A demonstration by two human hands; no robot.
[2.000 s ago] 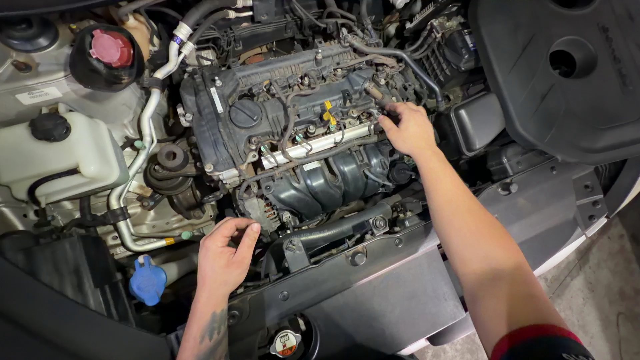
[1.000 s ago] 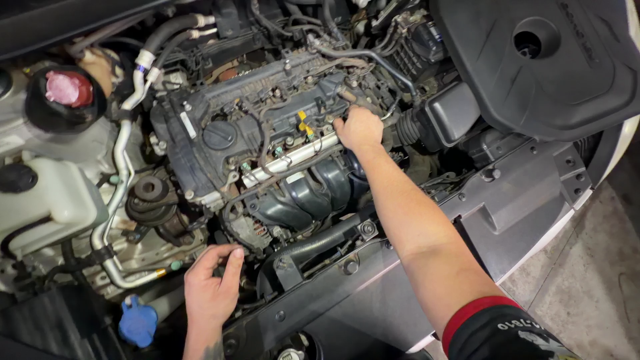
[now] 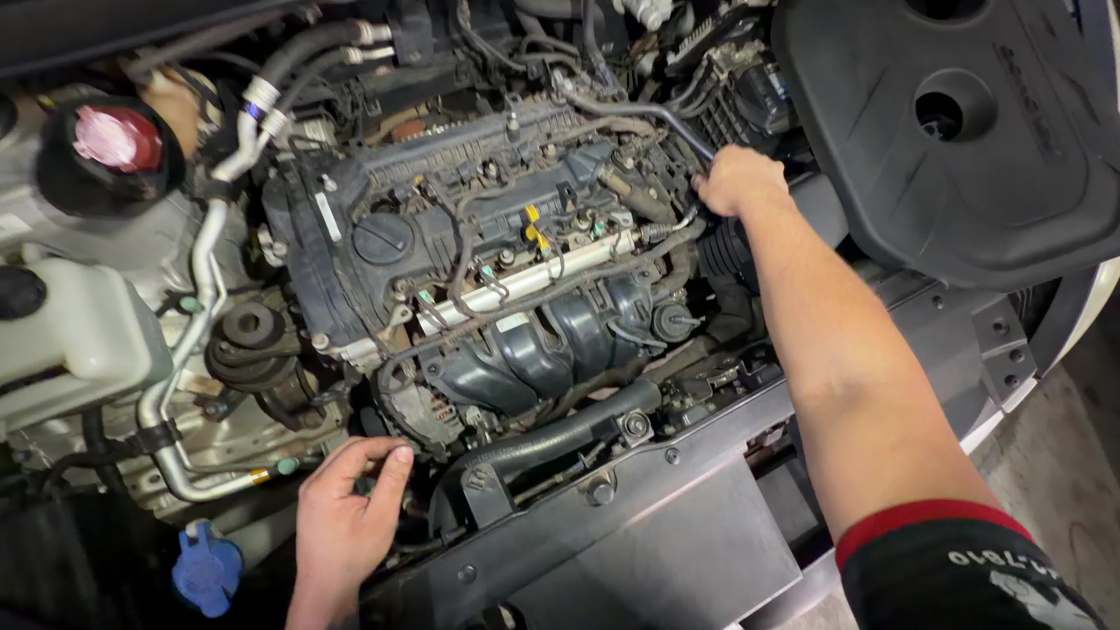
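My left hand [image 3: 354,507] is low on the left with its thumb and fingers apart and nothing between them, just in front of the alternator [image 3: 420,411]. My right hand [image 3: 744,182] is at the right rear corner of the engine, its fingers curled down at the end of a black hose [image 3: 652,109]; whether they grip it is hidden. Between the hands lie the engine's valve cover [image 3: 512,210] with its black oil filler cap [image 3: 383,238], a yellow dipstick handle [image 3: 534,229], the silver fuel rail [image 3: 534,280] and the dark plastic intake manifold [image 3: 538,350].
A black plastic engine cover [image 3: 884,175] rests at the upper right. The front crossmember [image 3: 700,437] runs along the near side. At the left stand a white coolant reservoir [image 3: 87,341], a blue washer cap [image 3: 207,569], an aluminium pipe [image 3: 206,262] and a red-capped reservoir [image 3: 118,140].
My right hand has moved from beside the fuel rail's right end, away to the right, to the black hose. My left hand stays near the alternator, fingers still apart.
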